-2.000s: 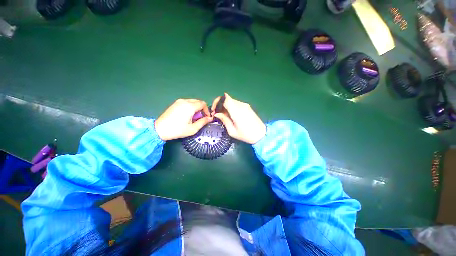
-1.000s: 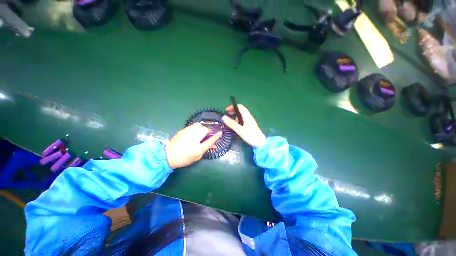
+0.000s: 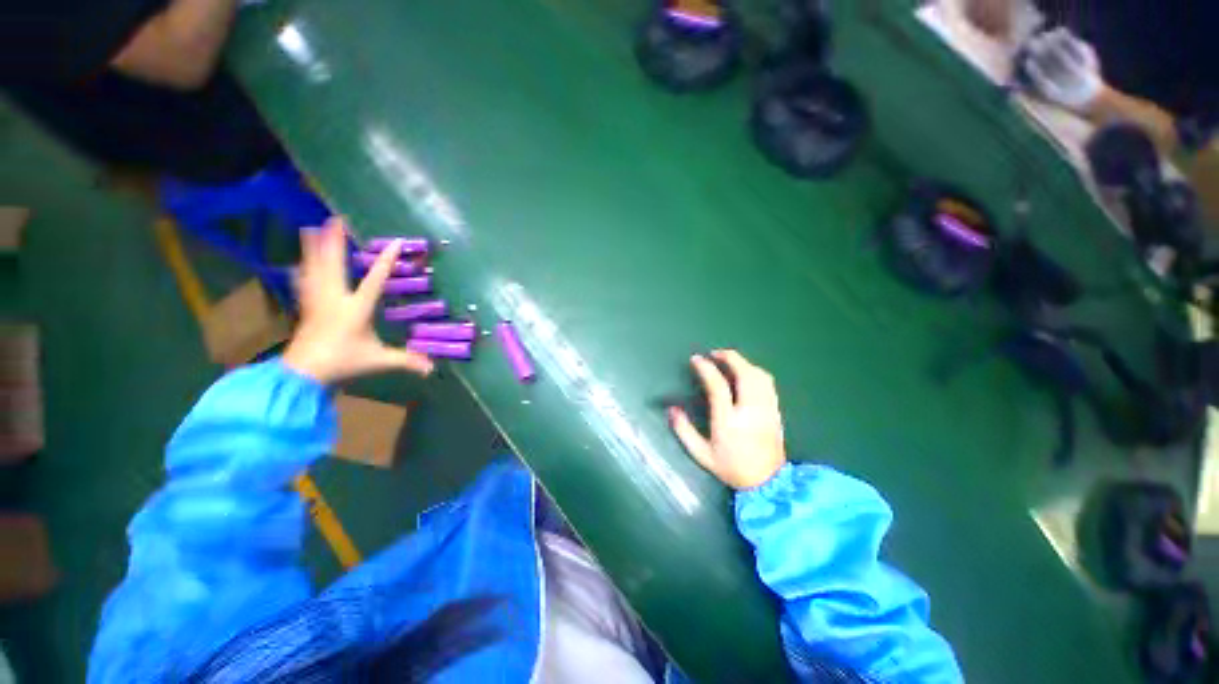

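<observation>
Several purple cells (image 3: 441,330) lie in a loose group at the bench's left edge. One more purple cell (image 3: 515,352) lies apart, just right of the group. My left hand (image 3: 342,305) is open and blurred, its fingers spread over and beside the group's left side; no cell shows gripped in it. My right hand (image 3: 734,421) is over the green bench with fingers apart and slightly bent. A faint dark patch shows by its fingertips; I cannot tell whether it is a shadow or a thin strip. No housing is between my hands.
Black ribbed housings (image 3: 810,120) stand across the far side, one with a purple cell and orange-brown patch (image 3: 946,237). Black curved brackets (image 3: 1049,350) lie at right. A person's arm (image 3: 181,47) is at upper left, a white-gloved hand (image 3: 1059,67) at upper right. Cartons (image 3: 368,428) are below the bench.
The view has swung left. My hands have parted and left the ribbed housing between them. My left hand has moved to the purple cells. The black strip no longer shows clearly in my right fingers.
</observation>
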